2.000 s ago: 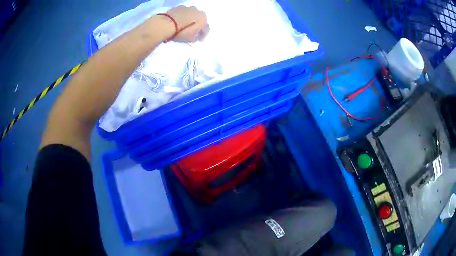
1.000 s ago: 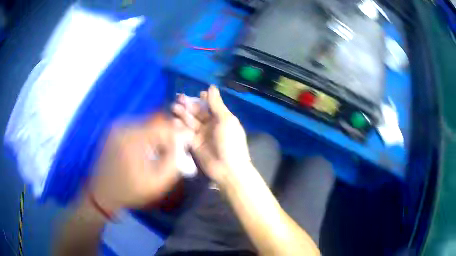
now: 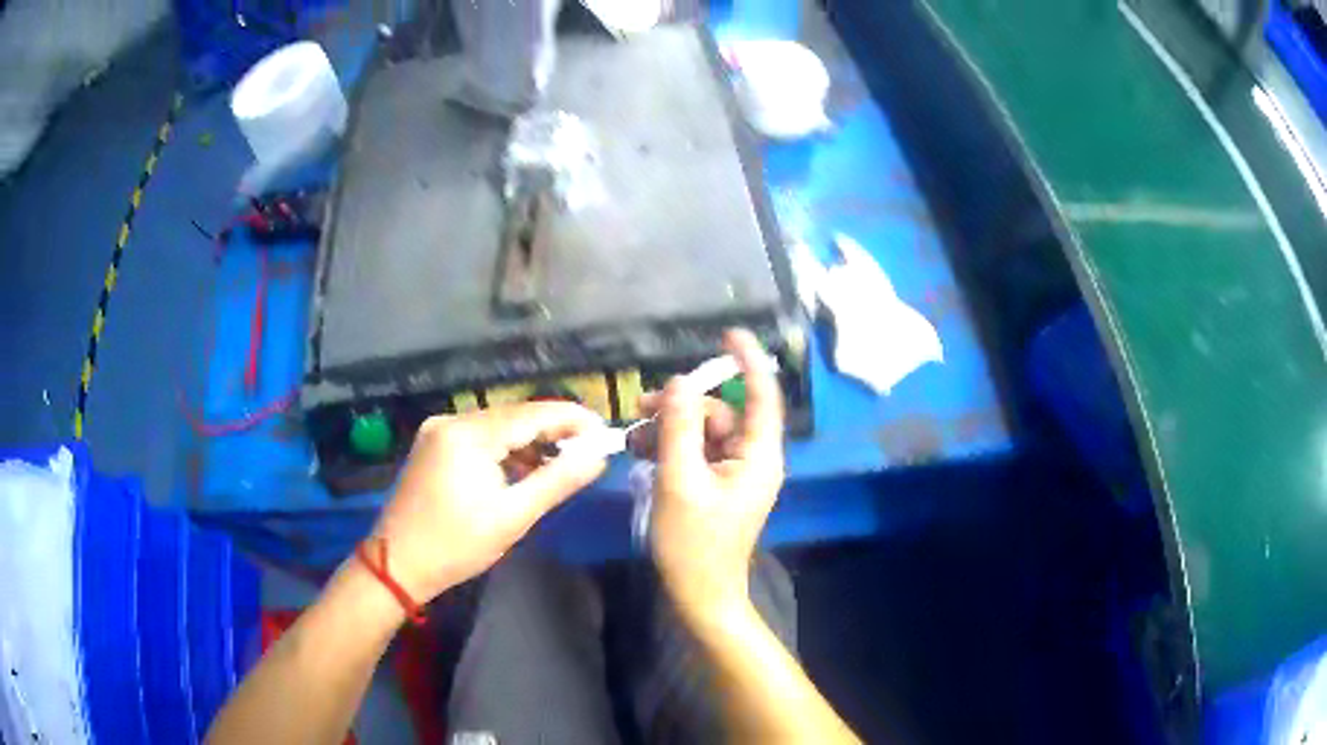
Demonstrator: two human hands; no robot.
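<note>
My left hand [image 3: 473, 488] pinches a small white piece [image 3: 608, 438] in front of the machine's front panel. My right hand [image 3: 716, 502] holds a small elongated white part [image 3: 710, 379] between thumb and fingers, just right of my left hand. A thin white cord runs between the two hands, and blurred white cord hangs beside my right hand. The fixture [image 3: 553, 153] and slotted clamp bar [image 3: 521, 251] lie on the grey machine base [image 3: 655, 233], beyond both hands.
Green buttons [image 3: 371, 432] sit at both panel ends. A white roll [image 3: 291, 99] and black box with red lead [image 3: 277, 216] are left. A crumpled white rag [image 3: 878, 313] is right. Blue crates [image 3: 146, 611] stand lower left. A green bench [image 3: 1164, 218] is far right.
The view has turned from the crates to the machine. My left hand has left the crate, and both hands are now together in front of the panel with white parts between their fingers.
</note>
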